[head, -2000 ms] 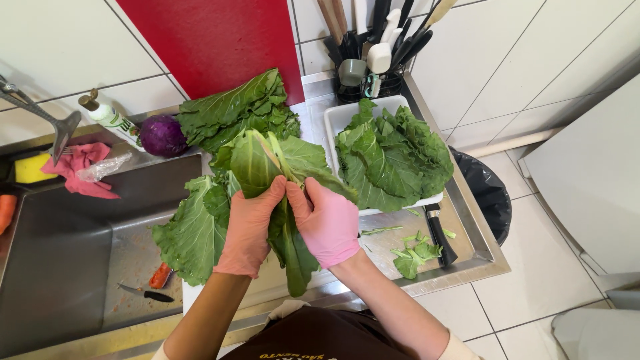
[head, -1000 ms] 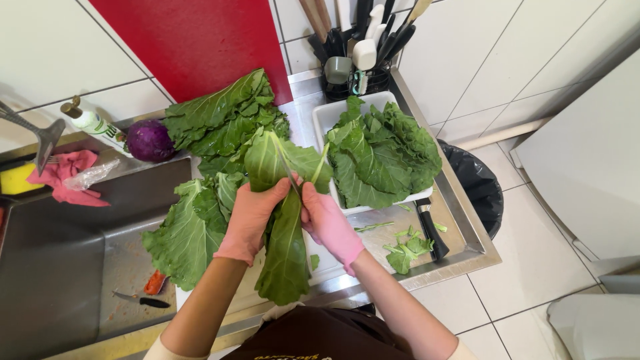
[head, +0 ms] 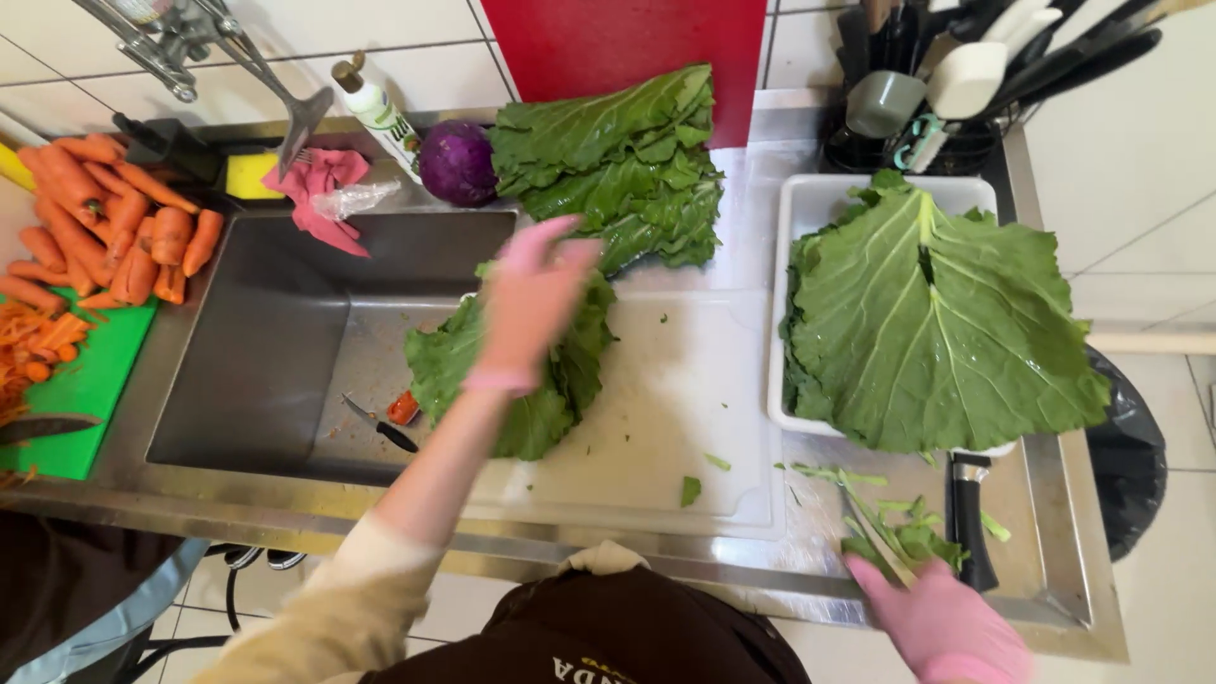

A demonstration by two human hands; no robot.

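My left hand, in a thin pinkish glove and blurred, is over collard-type leaves on the white cutting board; its fingers look apart. At the lower right, my gloved right hand has its fingers closed around a narrow pale strip, a blade or a stem, among green trimmings. A broad leaf with a slit at its midrib lies over the white plastic bin. Beside the trimmings is a black-handled knife. More leaves are stacked behind the board.
Left: a sink holding a small knife, carrots and a green board. A red cabbage, a bottle and a utensil holder stand at the back. Part of another person shows lower left.
My hands, together on a leaf before, are now apart: the left over the leaves on the board, the right at the trimmings. A broad leaf now covers the bin. The view has shifted left.
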